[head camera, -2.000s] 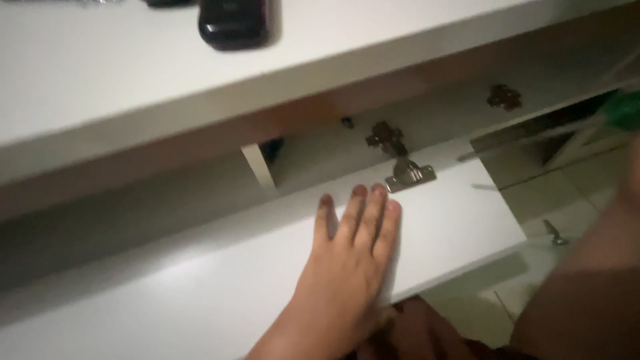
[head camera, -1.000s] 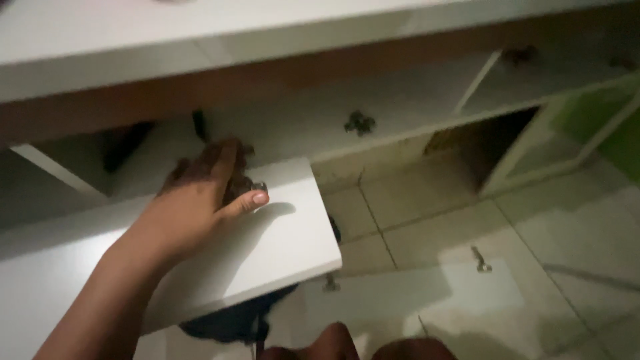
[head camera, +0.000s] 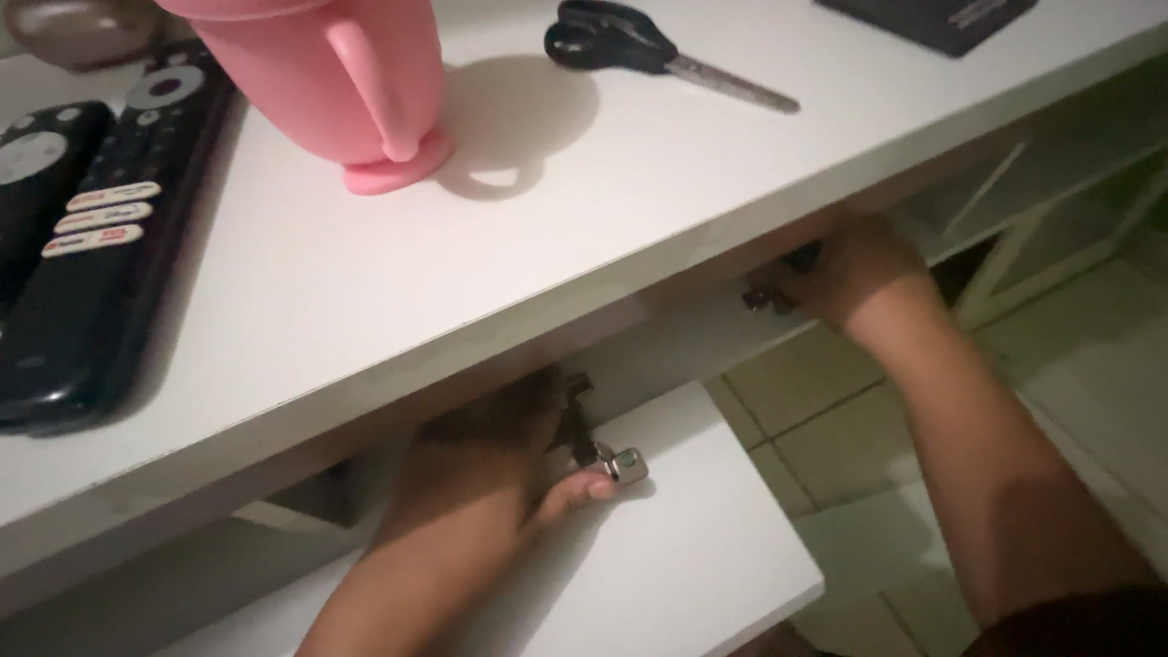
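My left hand [head camera: 497, 465] reaches into the white cabinet under its top, the thumb against a metal cabinet hinge [head camera: 627, 464] mounted on the white door panel [head camera: 693, 511]. Its other fingers are in shadow, so what they hold is unclear. Farther right, my right hand [head camera: 862, 274] is also under the top's edge, beside another metal hinge [head camera: 766, 299] on the cabinet's inner face. A small dark thing [head camera: 803, 257] shows at its fingers; whether it is gripped is not plain.
On the white cabinet top [head camera: 584, 237] are a pink cup [head camera: 338, 82], black-handled scissors [head camera: 620, 41], two black remote controls [head camera: 119, 246] and a dark flat object [head camera: 940, 18]. A framed panel [head camera: 1049, 246] stands at the right, above the tiled floor [head camera: 821, 420].
My right hand has come into view under the cabinet top. My left hand, earlier flat on the white panel, is now at its hinge. The view has shifted, showing more of the top.
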